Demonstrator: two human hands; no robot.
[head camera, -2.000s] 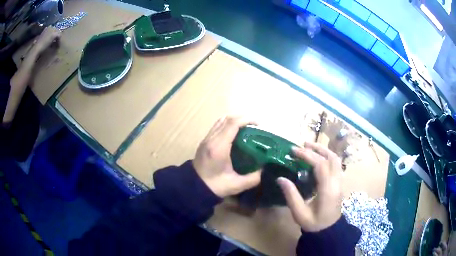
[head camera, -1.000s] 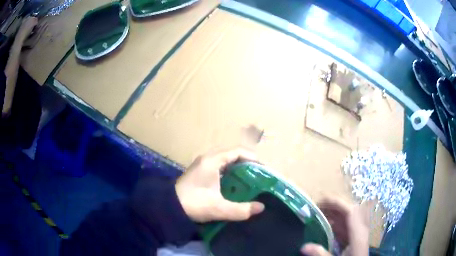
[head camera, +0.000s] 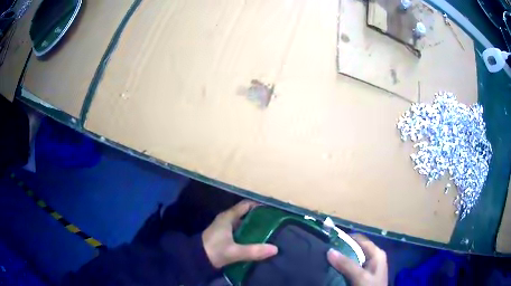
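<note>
A glossy green housing with a dark centre panel and a pale rim is at the bottom of the view, at the bench's near edge. Its lower part is cut off by the frame. My left hand grips its left side, thumb on the dark panel. My right hand grips its right side, thumb near the panel's edge. No silver fitting shows in either hand.
A heap of silver fittings lies on the cardboard sheet at right. A small cardboard pad bears a stained brown holder. A white ring is at far right. Another green housing lies upper left.
The housing and both hands have moved down and towards me, from above the cardboard to the bench's near edge. The view has tilted down, so the bench things sit higher in it.
</note>
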